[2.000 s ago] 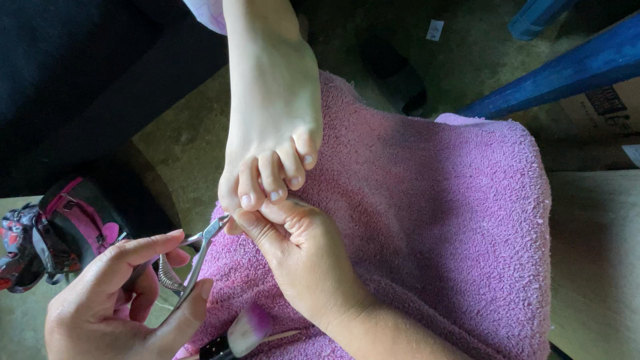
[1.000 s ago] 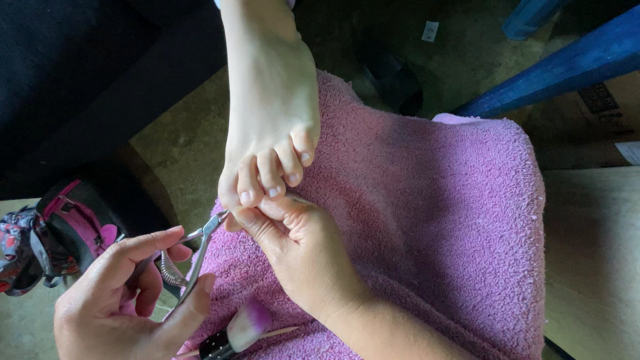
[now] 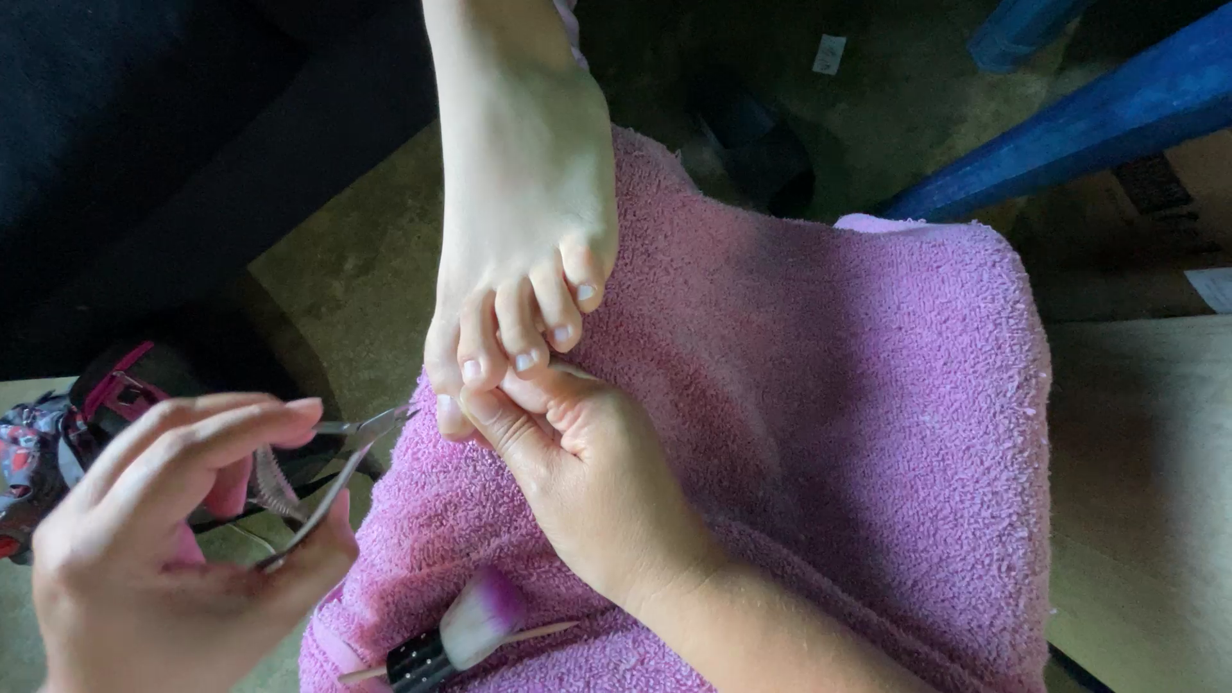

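Note:
Metal cuticle nippers [image 3: 332,481] with a coil spring are held in my left hand [image 3: 183,539], their tips a short way left of the big toe. My right hand [image 3: 602,472] grips another person's bare foot [image 3: 525,192] at the big toe, thumb on top and the fingers mostly hidden. A pink-purple terry towel [image 3: 866,414] lies under the toes and my right forearm. On the towel near the bottom rest a brush [image 3: 481,616] with white and purple bristles and a dark handle, and a thin wooden stick [image 3: 544,631] that passes under it.
Blue legs [image 3: 1078,125] of some furniture stand at upper right beside a cardboard box [image 3: 1198,192]. A pink and black bag [image 3: 125,385] lies at left. A dark upholstered surface [image 3: 144,192] fills the upper left. Dark footwear [image 3: 756,144] and a small paper [image 3: 829,55] are on the floor.
My left hand has drawn the nippers left, away from the big toe, where their tips were in the earlier frames. My right hand keeps its hold on the foot.

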